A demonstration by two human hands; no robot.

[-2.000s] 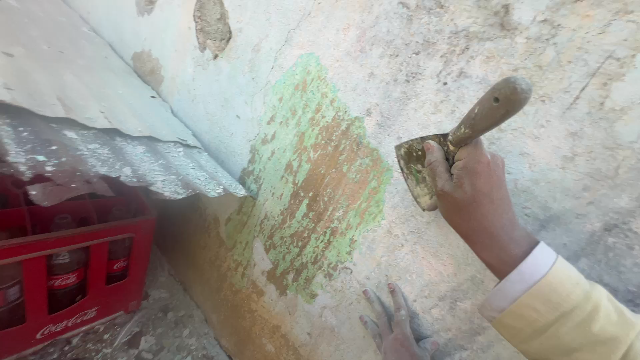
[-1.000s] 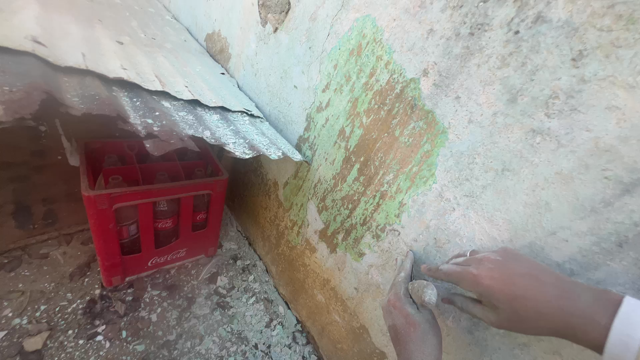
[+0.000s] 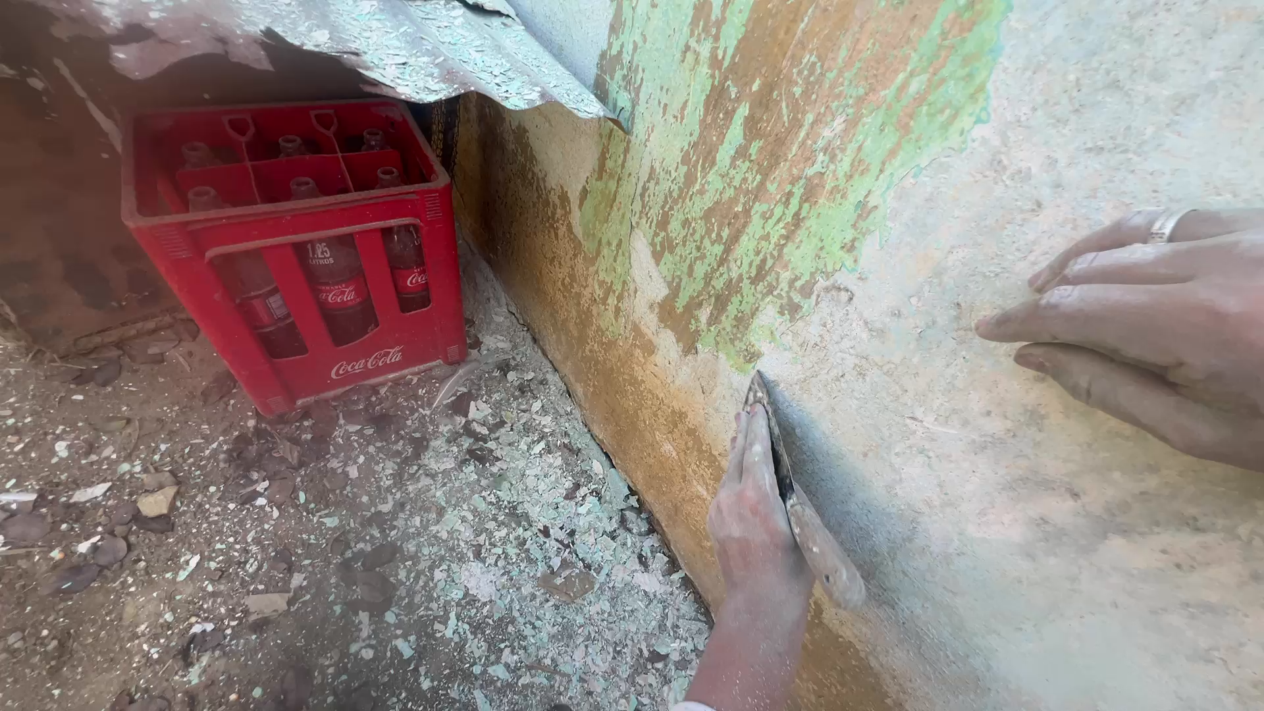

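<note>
My left hand (image 3: 755,523), dusty with paint, grips a putty knife (image 3: 825,553) against the wall. The blade is seen nearly edge-on, its tip touching the wall at the lower end of a patch of green paint and bare brown plaster (image 3: 780,168). The wooden-looking handle points down and to the right. At the right edge, my right hand (image 3: 1155,326) wears a ring and lies on or close to the pale painted wall (image 3: 987,513); its fingers are slightly apart and no tool shows in it.
A red plastic Coca-Cola crate (image 3: 326,222) with several bottles stands on the ground at the left. Above it juts a corrugated metal sheet (image 3: 444,49) with a jagged edge, strewn with flakes. Paint chips (image 3: 513,533) cover the ground along the wall's foot.
The putty knife was in my right hand two seconds ago; my left hand holds it now. My hands were close together one second ago and are now apart. The view has shifted down and left.
</note>
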